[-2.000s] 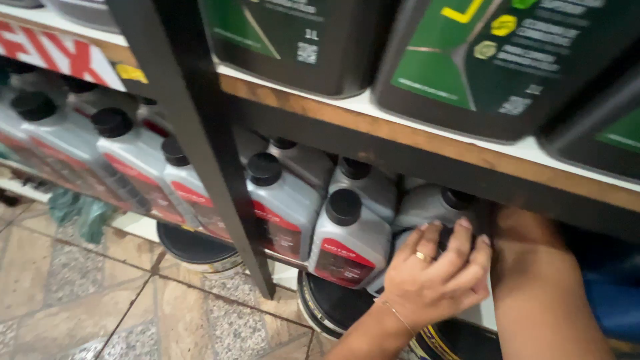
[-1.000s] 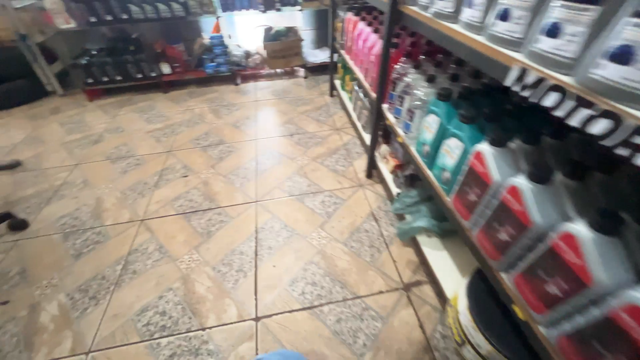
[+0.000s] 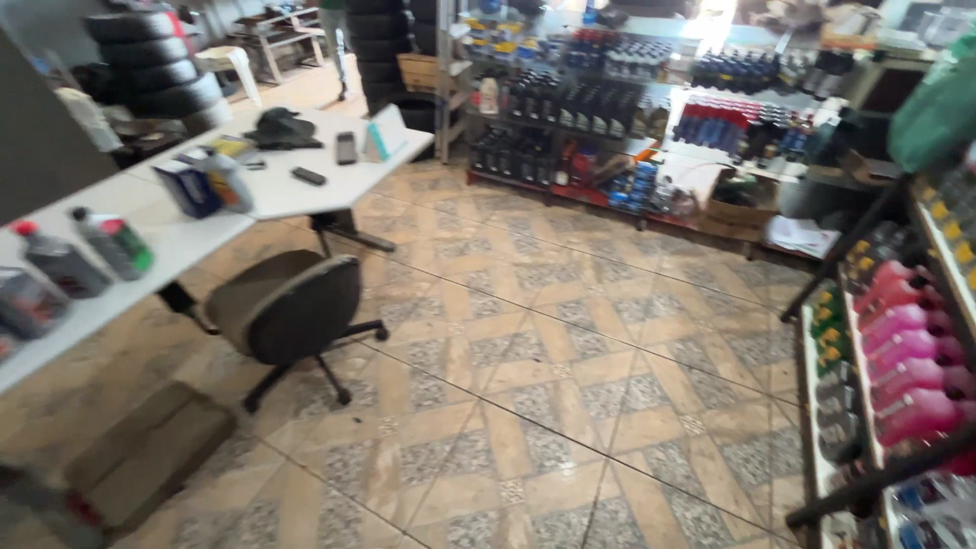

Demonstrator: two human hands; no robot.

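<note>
Neither of my hands shows in the head view now. On the left, a white desk (image 3: pixel 305 187) holds plastic oil bottles (image 3: pixel 65 263), a grey bottle (image 3: pixel 227 181) beside a blue-and-white box (image 3: pixel 187 185), a dark cap (image 3: pixel 282 128), a phone (image 3: pixel 346 148) and a small dark device (image 3: pixel 309 176). Pink jugs (image 3: pixel 911 366) stand in a row on the shelf at the right. Dark bottles (image 3: pixel 598 110) fill the shelving at the back.
A swivel chair (image 3: pixel 305 305) stands at the desk, on a tiled floor (image 3: pixel 534 366). A flattened cardboard box (image 3: pixel 152 457) lies at lower left. Stacked tires (image 3: pixel 152 65) and a person's legs (image 3: pixel 335 46) are at the back. A metal shelf post (image 3: pixel 846 248) rises at right.
The view has swung from the shelf of grey bottles to the desk and the room. Both hands, at the shelf two seconds ago, are out of view.
</note>
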